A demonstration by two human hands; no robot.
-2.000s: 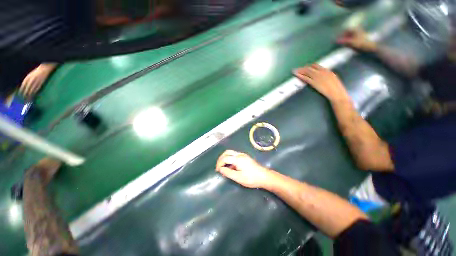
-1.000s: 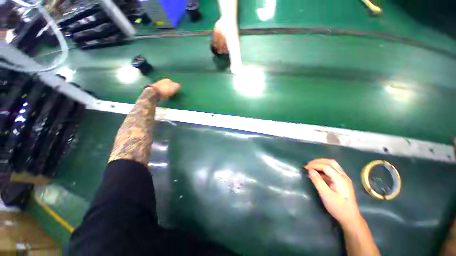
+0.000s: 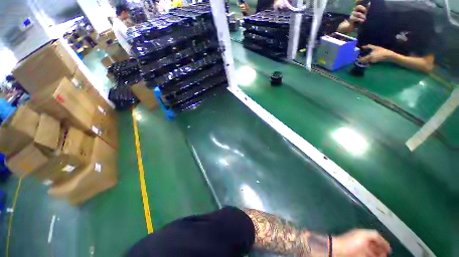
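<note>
My left hand [image 3: 361,244] is at the lower right, blurred, with fingers curled, over the dark mat by the white strip. I cannot tell whether it holds anything. The forearm is tattooed, with a dark wristband. My right hand is not in view. A black cylindrical device unit [image 3: 276,78] stands on the green surface beyond the white strip [image 3: 302,143], well away from my hand.
Tall stacks of glossy black trays [image 3: 183,65] stand at the bench's far end. Brown cartons [image 3: 83,120] are stacked on the floor at left. Opposite, a person's hand [image 3: 375,53] is at a dark unit beside the white-and-blue screw feeder [image 3: 337,51]. A pale strip [image 3: 433,120] hangs at right.
The view has swung left, bringing the cartons and tray stacks into sight. My left hand has come back from the green surface. My right hand and the tape roll have left the picture.
</note>
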